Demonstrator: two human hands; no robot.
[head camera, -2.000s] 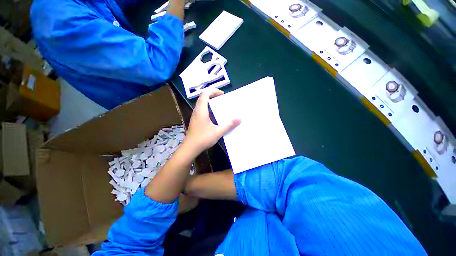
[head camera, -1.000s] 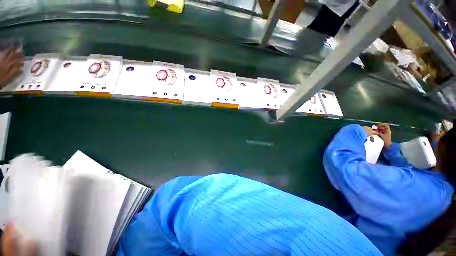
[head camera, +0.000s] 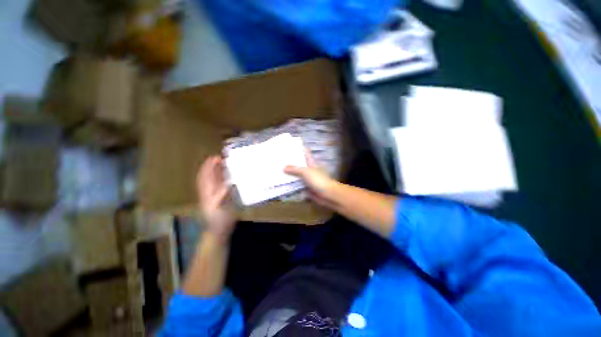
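A small stack of white insert blanks (head camera: 265, 166) is held over the waste carton (head camera: 178, 141). My right hand (head camera: 315, 179) grips the stack at its right side, thumb on top. My left hand (head camera: 216, 194) is at the stack's left edge, fingers spread; blur hides whether it grips. White punched-out waste (head camera: 323, 141) lies in the carton under the stack. More insert blanks (head camera: 455, 148) lie in an uneven stack on the green bench (head camera: 527, 243) at the right. The picture is blurred.
Cleared inserts (head camera: 395, 49) lie on the bench at the upper middle, beside a coworker's blue sleeve (head camera: 283, 26). The line trays (head camera: 567, 46) run along the upper right. Brown cartons (head camera: 105, 92) are piled on the floor at the left, one orange.
The view has swung from the line back to the carton. The stack of blanks that was near my hands now rests on the bench, and a smaller stack is in hand over the carton.
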